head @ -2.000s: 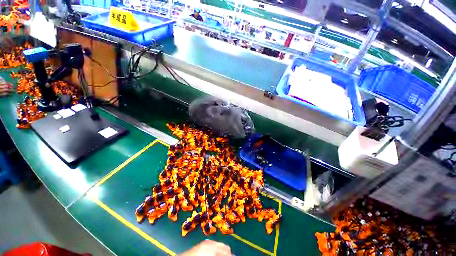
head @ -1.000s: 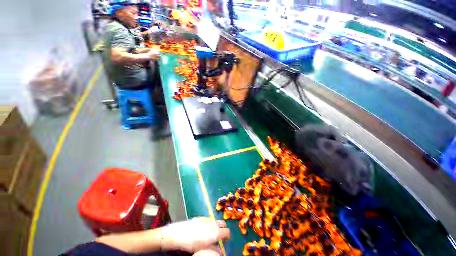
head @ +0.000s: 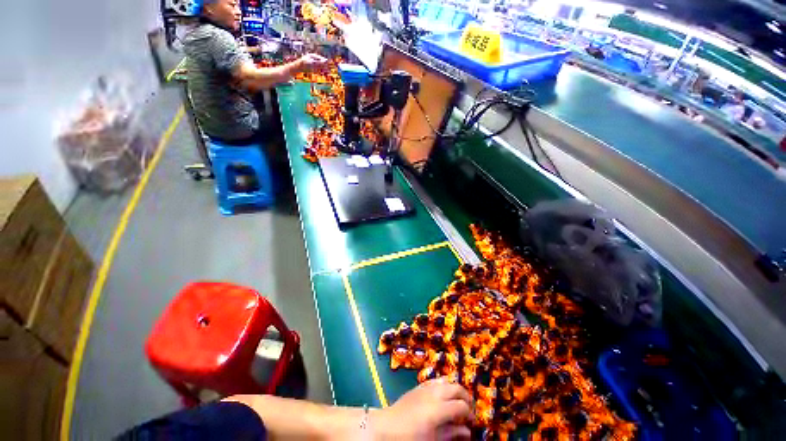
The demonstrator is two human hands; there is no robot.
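A pile of small orange assemblies [head: 508,344] with black and white patches lies on the green bench top [head: 383,297], partly inside the yellow tape outline. My left hand [head: 431,412] reaches in from the bottom edge and rests at the near left side of the pile, fingers bent down. Its fingertips are hidden, so I cannot tell if it holds a part. My right hand is not in the picture.
A red stool [head: 211,336] stands left of the bench, with cardboard boxes [head: 34,267] beyond. A dark bag [head: 595,258] and blue parts tray [head: 659,388] lie behind the pile. A black stand base [head: 362,194] is farther along. A person [head: 224,77] sits on a blue stool [head: 241,177].
The view has swung left, bringing in the stools and seated person. My left hand has moved right to the pile's edge. The seated person's arm is now stretched out over the bench.
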